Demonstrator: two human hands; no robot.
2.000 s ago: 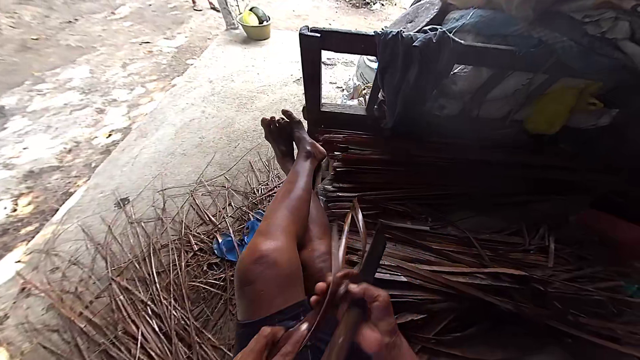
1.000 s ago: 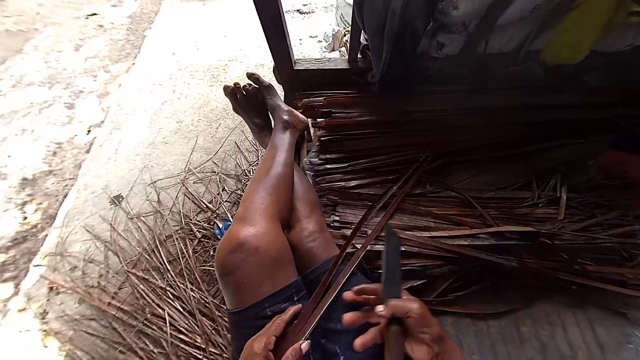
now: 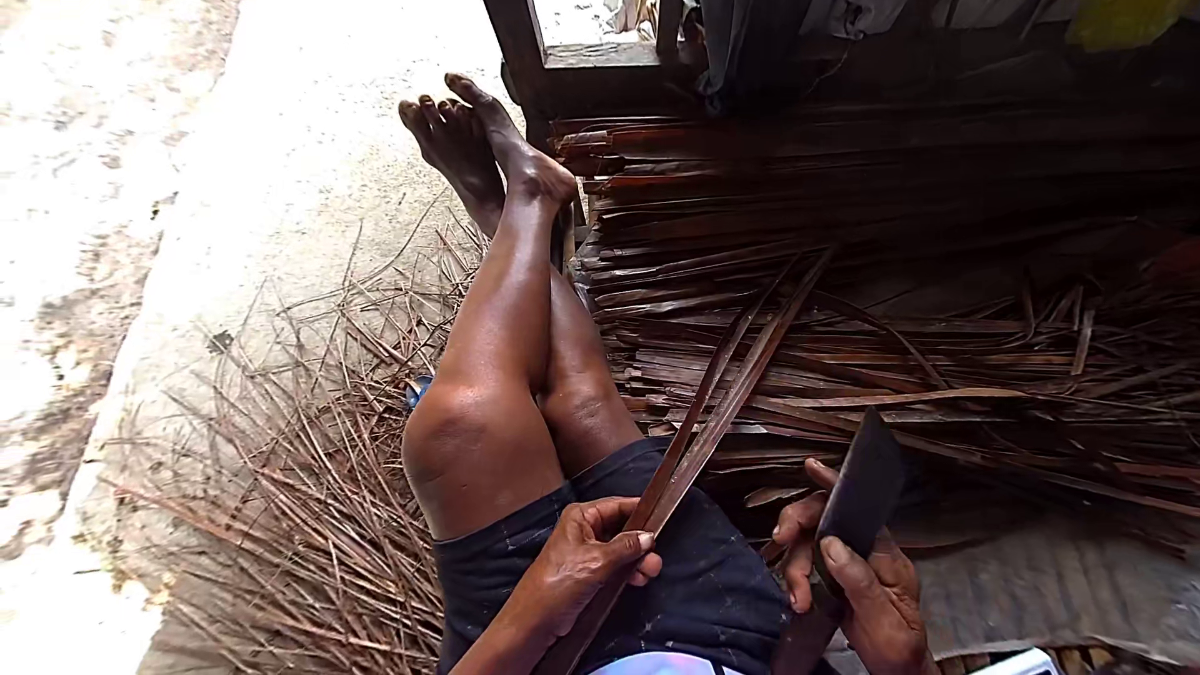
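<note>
Over my lap, my left hand (image 3: 600, 553) pinches a long brown dried palm leaflet (image 3: 717, 422) between thumb and fingers; its two halves spread apart toward the far end. To its right, my right hand (image 3: 858, 581) grips a dark flat-bladed knife (image 3: 864, 478), the blade pointing up and away. My right fingers are partly spread around it and do not touch the leaflet. Beside my legs on the right lies a thick stack of dried palm leaflets (image 3: 694, 216). A heap of thin leaf midribs (image 3: 319, 497) covers the ground on the left.
My bare crossed legs (image 3: 497, 347) stretch forward past a dark wooden frame (image 3: 609, 80) with cloth (image 3: 727, 47) hanging on it. A concrete strip (image 3: 281, 159) runs along the left. A blue item (image 3: 418, 389) shows beside my knee. A white object (image 3: 1017, 664) sits at the bottom right edge.
My hands were close together at the leaflet two seconds ago; now they are apart, the right one with the knife off to the right. The view has tilted down.
</note>
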